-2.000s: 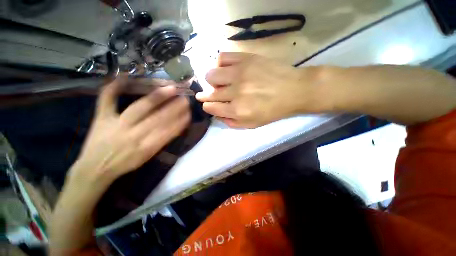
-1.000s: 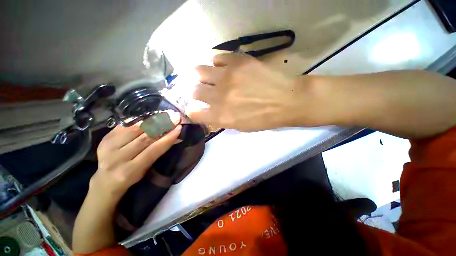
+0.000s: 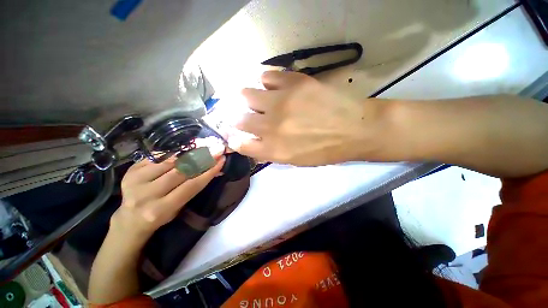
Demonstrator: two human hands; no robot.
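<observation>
The dark garment with brown bands (image 3: 219, 195) lies under the machine head and hangs over the table's front edge. My left hand (image 3: 162, 186) is at the machine's left front, its fingertips on the garment's edge beside the greenish-grey rounded tab (image 3: 195, 162). My right hand (image 3: 294, 120) is right of the needle area, fingers bent, its fingertips lost in the lamp glare. The needle and presser foot are hidden by glare and fingers. Whether my right fingers pinch cloth cannot be seen.
Black thread snips (image 3: 327, 57) lie on the beige machine bed (image 3: 396, 36) just beyond my right hand. The shiny tension disc (image 3: 174, 133) and a curved metal bar (image 3: 78, 219) are at the left. A dark object (image 3: 536, 21) sits at the far right corner.
Since two seconds ago, my left hand has moved from flat over the dark cloth to the edge by the tab. The view has shifted around the machine head. Over the last second, the hands keep nearly the same pose.
</observation>
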